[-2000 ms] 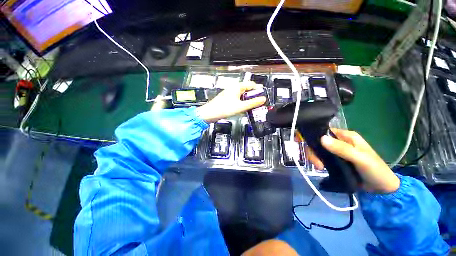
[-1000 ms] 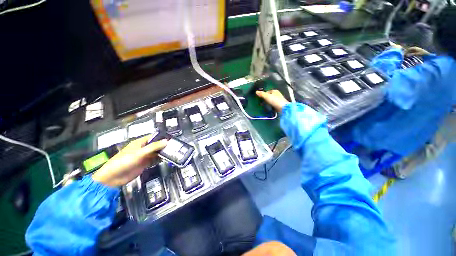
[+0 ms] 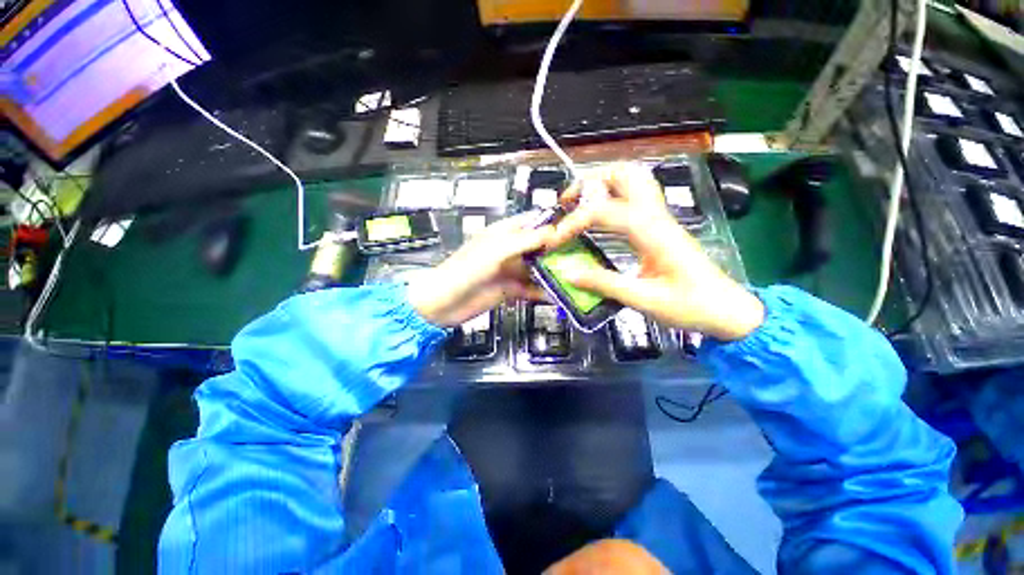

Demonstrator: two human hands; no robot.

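Note:
A black handheld device [image 3: 578, 281] with a lit green-yellow screen is held over the blister tray [image 3: 719, 253], screen up and tilted. My left hand [image 3: 483, 267] grips its left side. My right hand [image 3: 646, 242] holds it too, thumb on the screen and fingers at its top end. The white cable [image 3: 547, 107] runs down from above to my right hand's fingers; its plug is hidden there. More devices lie in the clear tray below. A second device [image 3: 395, 230] with a lit screen lies at the tray's left side, a white cable at its left end.
A barcode scanner [image 3: 811, 208] lies right of the tray, beside a black mouse [image 3: 730, 185]. Stacked trays [image 3: 966, 264] stand at far right. A keyboard [image 3: 584, 103] is behind the tray. A monitor [image 3: 96, 67] stands at back left. A corded tool [image 3: 328, 256] lies left of the tray.
My right hand has left the scanner, now on the bench, and moved to the device and cable. The device is turned screen up and its screen is lit. The view has swung back left.

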